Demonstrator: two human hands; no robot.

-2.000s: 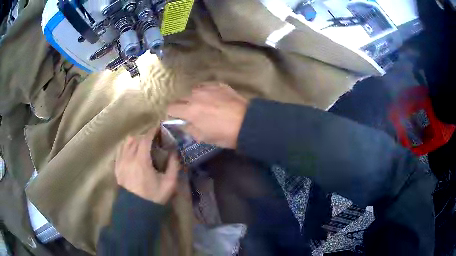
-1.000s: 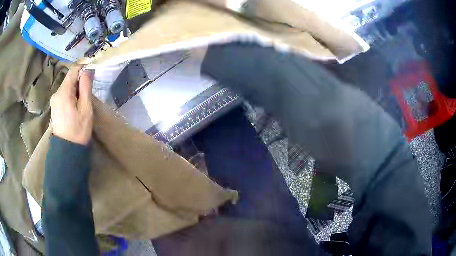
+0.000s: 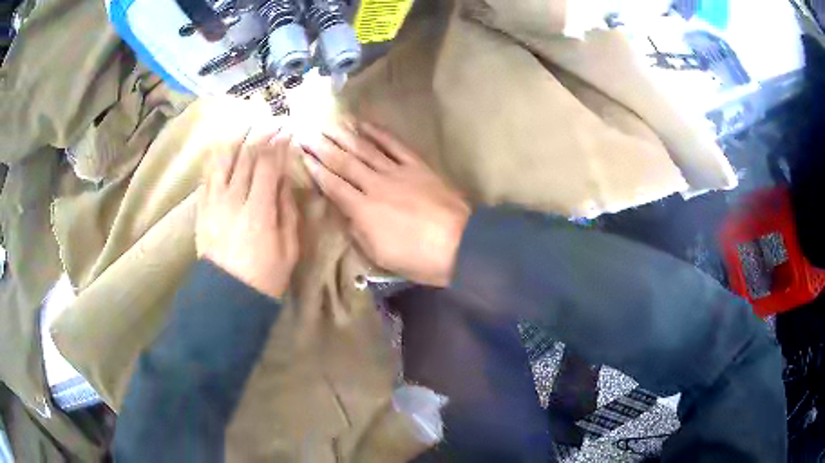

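Tan cloth (image 3: 298, 362) lies over the machine bed and hangs over the table's front edge. The needle area (image 3: 279, 101) is in bright glare just beyond my fingertips. My left hand (image 3: 249, 212) lies flat on the cloth, fingers pointing towards the needle. My right hand (image 3: 393, 199) lies on the cloth to the right, its fingers spread and pressing down close to the left fingertips. Neither hand visibly pinches the cloth. The sewing machine head (image 3: 163, 36) has two grey knobs (image 3: 312, 50) and a yellow label (image 3: 384, 18).
More tan cloth (image 3: 561, 127) spreads to the right with a pale raw edge. Heaped tan cloth (image 3: 54, 108) lies at the left. A red plastic stool or crate (image 3: 769, 258) stands on the floor at right. Dark straps lie on the speckled floor (image 3: 633, 416).
My left hand has let go of the lifted cloth edge and moved right. My right hand has come back into view near the needle. The cloth now covers the bed and ruler.
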